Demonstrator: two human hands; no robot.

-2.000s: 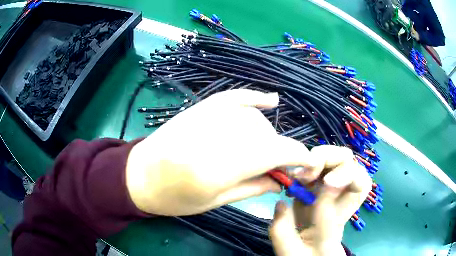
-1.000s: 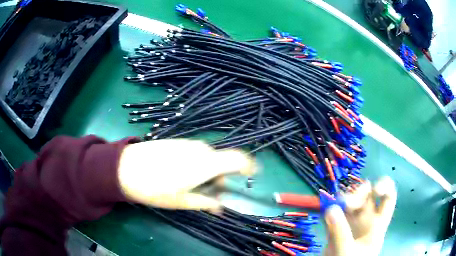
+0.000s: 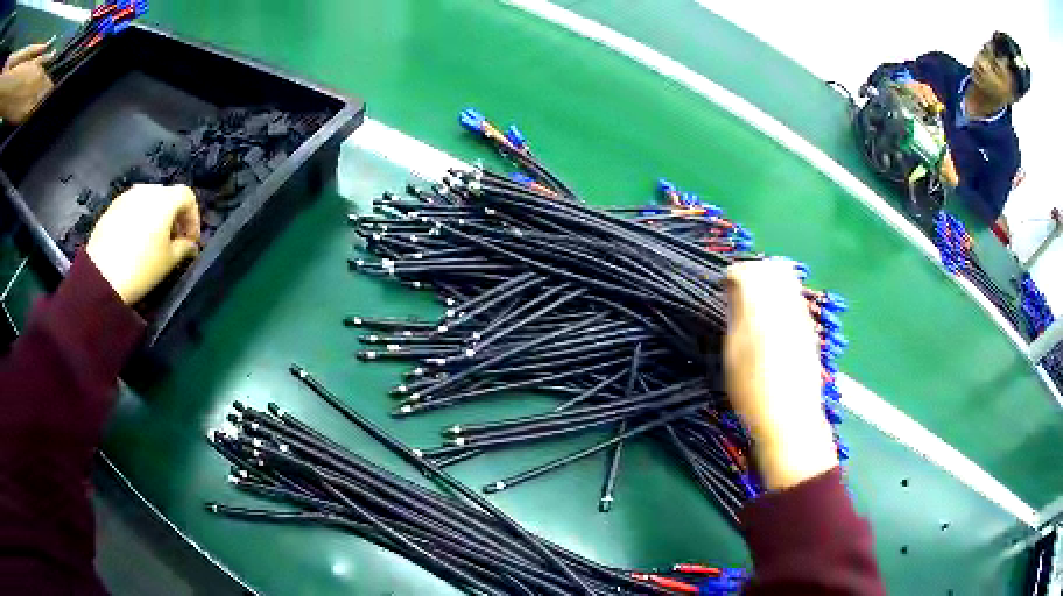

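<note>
My left hand (image 3: 146, 239) is over the near rim of the black tray (image 3: 332, 122), fingers curled at the loose black sleeve pieces (image 3: 251, 146); whether it grips one cannot be seen. My right hand (image 3: 772, 367) is on the right part of the main cable pile (image 3: 560, 250), near the red and blue ends, back of the hand up and fingertips hidden. A second cable pile (image 3: 385, 501) lies nearest me, silver ends left, red and blue ends at the bottom edge.
Another person in dark clothing (image 3: 985, 151) is at upper right beside a green and dark object (image 3: 903, 140) and more blue-tipped cables (image 3: 962, 250). Another person's hand (image 3: 23, 87) holds cables at upper left. Pale edging strips (image 3: 909, 437) cross the green bench.
My left hand has moved from the cable at centre to the tray. My right hand has left the red and blue end and moved up onto the main pile. A cable now lies across the near pile.
</note>
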